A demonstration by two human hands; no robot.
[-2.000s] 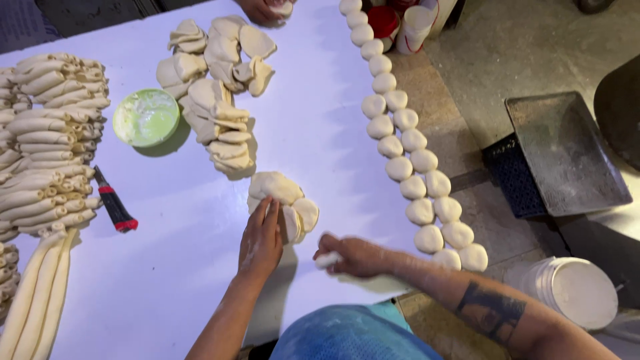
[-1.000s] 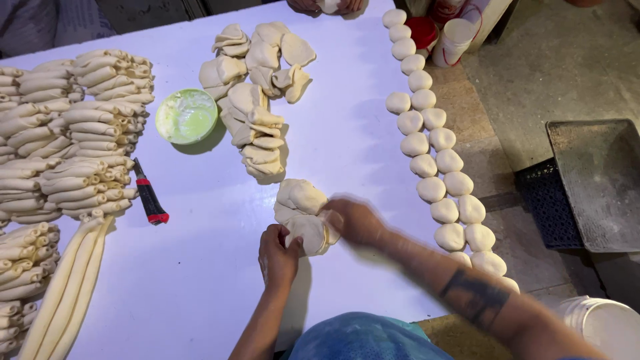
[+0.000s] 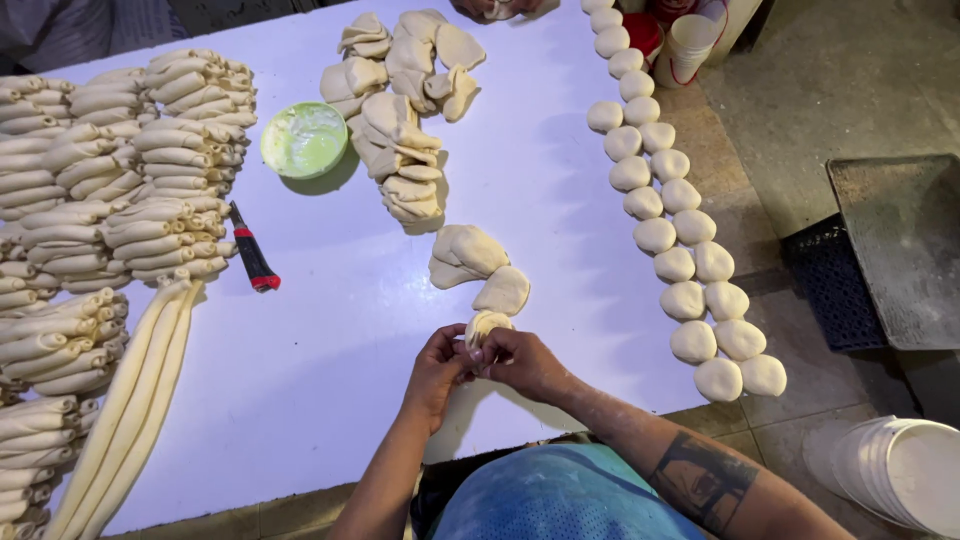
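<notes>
My left hand (image 3: 441, 367) and my right hand (image 3: 521, 363) meet near the front of the white table, their fingers pinching the near edge of a folded piece of dough (image 3: 487, 325). Part of that piece is hidden by the fingers. Just beyond it lies a flattened dough piece (image 3: 503, 291), touching a small overlapping group of dough pieces (image 3: 469, 255). Farther back is a larger heap of flat dough pieces (image 3: 401, 135). Two columns of round dough balls (image 3: 694, 227) run along the right side of the table.
On the white table (image 3: 322, 390) are a green bowl with a pale smear (image 3: 306, 141), a red-and-black utility knife (image 3: 255, 259), stacks of dough rolls (image 3: 172, 161) and long dough strips (image 3: 131, 420). Another person's hands (image 3: 504, 7) show at the far edge. Buckets (image 3: 919, 469) and a tray (image 3: 904, 255) stand right.
Both hands have come together on one dough piece, which is now folded between the fingers. One second ago the right hand was blurred beside the dough group. The view has shifted somewhat.
</notes>
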